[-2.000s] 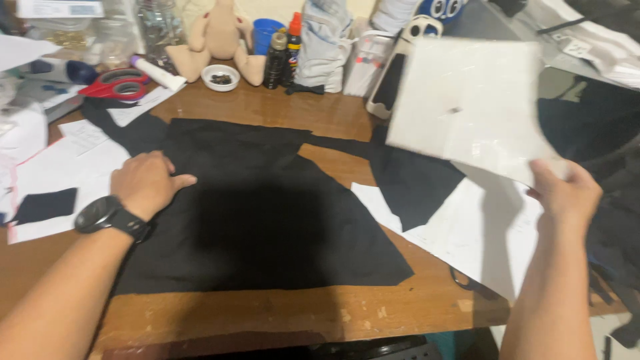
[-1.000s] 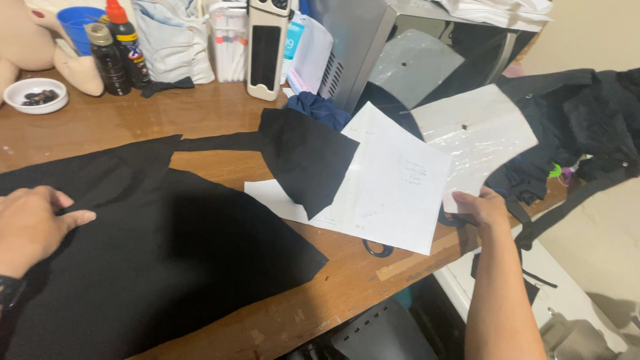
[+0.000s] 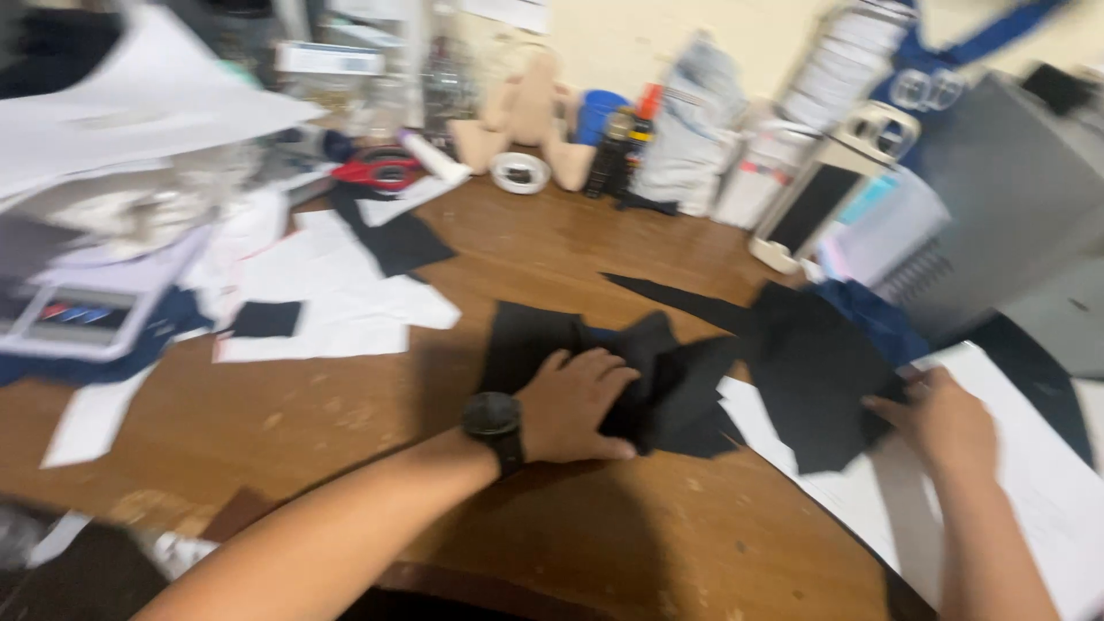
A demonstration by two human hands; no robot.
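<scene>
My left hand (image 3: 573,410), with a black watch on its wrist, lies on a bunched piece of black fabric (image 3: 526,345) at the middle of the wooden table. Whether its fingers pinch the cloth cannot be told. To the right, my right hand (image 3: 944,423) has its fingertips at the right edge of another black fabric piece (image 3: 806,379); blur hides whether it grips it. That piece lies partly over white paper sheets (image 3: 1035,483), and a narrow black strip (image 3: 677,297) reaches left from it.
Red-handled scissors (image 3: 379,170), white paper pieces (image 3: 336,302) and small black scraps (image 3: 414,241) lie at the left. Along the back stand a small white dish (image 3: 520,173), a blue cup (image 3: 599,116), bottles (image 3: 638,138) and a beige handheld device (image 3: 819,203). A grey appliance (image 3: 1035,198) stands right.
The large black fabric that lay flat under my left hand is now bunched up. My right hand no longer holds the clear-covered white sheet and is now at the smaller black piece. The view swung right, then back left.
</scene>
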